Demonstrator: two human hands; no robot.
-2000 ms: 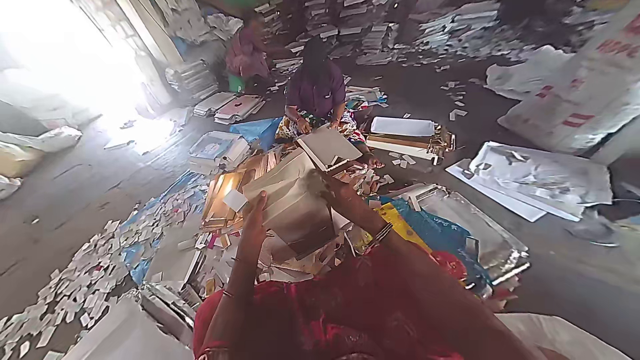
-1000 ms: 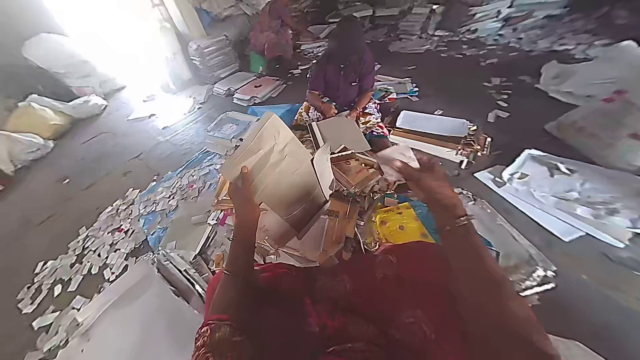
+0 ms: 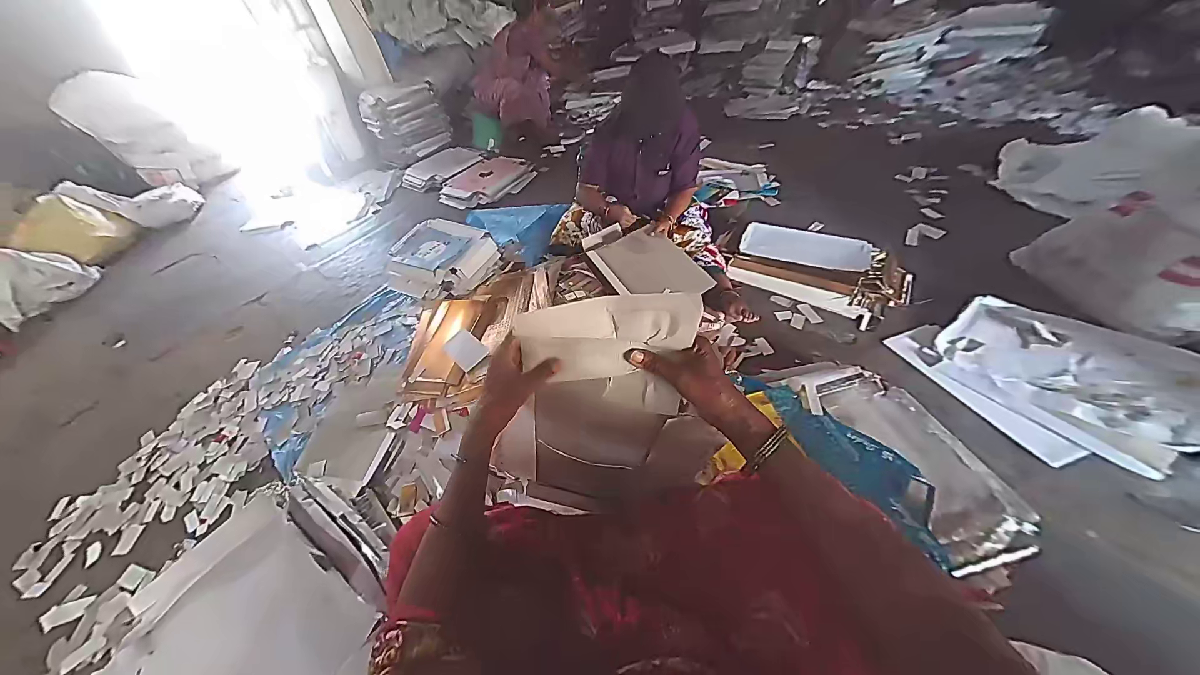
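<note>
A creased sheet of greyish cardboard or thick paper [image 3: 609, 328] is held upright in front of me. Its left edge is gripped by my left hand [image 3: 511, 380], thumb on the near face. At its right side my right hand [image 3: 689, 375] grips it the same way, with bangles at the wrist. Below the sheet, more brown-grey board [image 3: 595, 422] lies over my lap; whether it is one piece with the held sheet I cannot tell. A small white card [image 3: 466, 351] is just left of my left hand.
Across from me a seated person [image 3: 647, 150] handles a flat board [image 3: 656, 262]. Paper scraps [image 3: 187, 469] cover the floor at left. A blue plastic sheet [image 3: 844, 450] and a clear-wrapped stack [image 3: 928, 441] lie at right, white sheets [image 3: 994, 403] beyond. Boxes [image 3: 441, 253] stand ahead left.
My right hand, apart from the board and with a pale piece at its fingers one second ago, has come back to the middle and now grips the sheet. The sheet's top now sits lower.
</note>
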